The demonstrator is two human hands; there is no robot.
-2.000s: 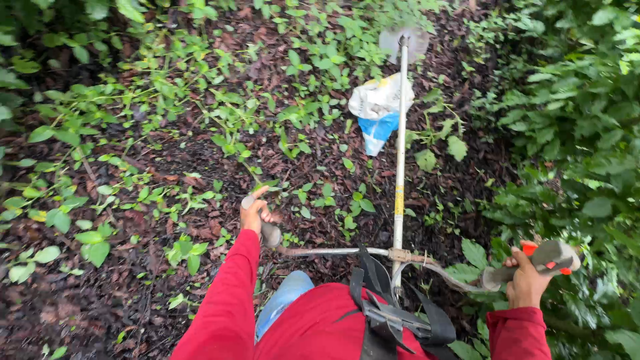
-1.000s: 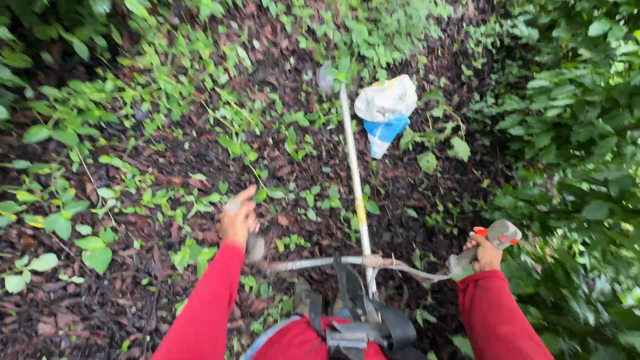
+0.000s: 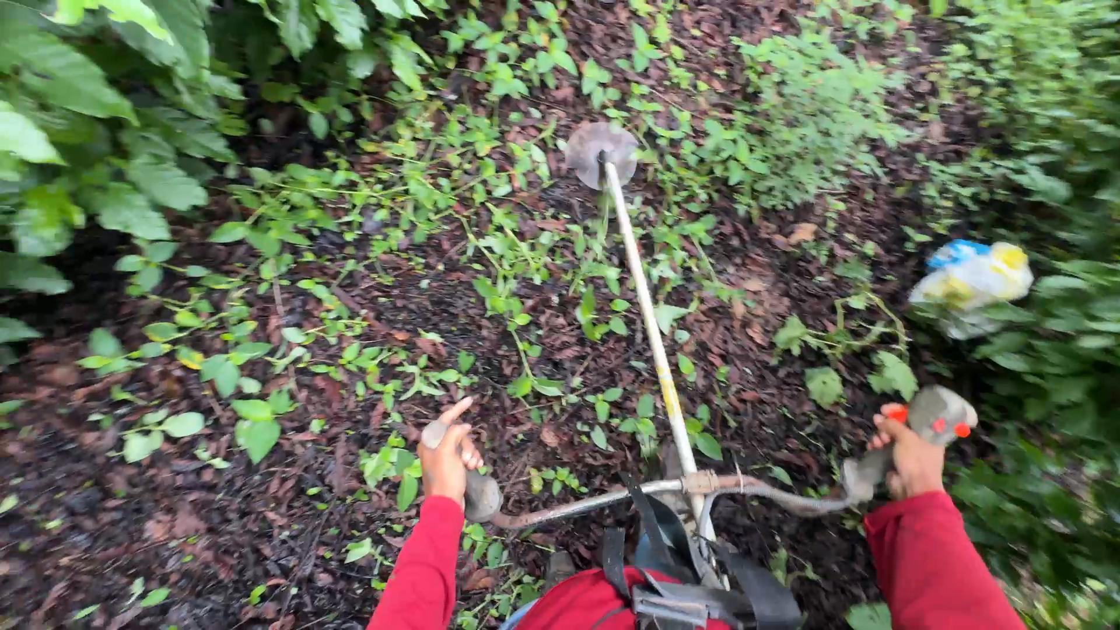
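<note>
My left hand (image 3: pixel 448 459) grips the left handle of a brush cutter's handlebar (image 3: pixel 577 506), its index finger pointing forward. Around the right grip, which has a grey housing (image 3: pixel 941 413) with orange-red controls, my right hand (image 3: pixel 910 455) is closed. From the handlebar clamp the white shaft (image 3: pixel 646 306) runs forward, slightly left, to a round, blurred cutting head (image 3: pixel 602 156) over low weeds. Black harness straps with a buckle (image 3: pixel 682 604) lie against my red shirt, near the rear of the shaft.
Low green weeds (image 3: pixel 254 420) grow through dark leaf litter (image 3: pixel 175 525). A crumpled white, blue and yellow plastic bag (image 3: pixel 976 284) lies at the right, beside dense foliage (image 3: pixel 1067 350). Broad-leaved branches (image 3: pixel 105 114) hang at the upper left.
The cutting head, which was beside the plastic bag, is now well to its left over weeds. The bag now looks crumpled differently and lies against the right foliage. The view has shifted left.
</note>
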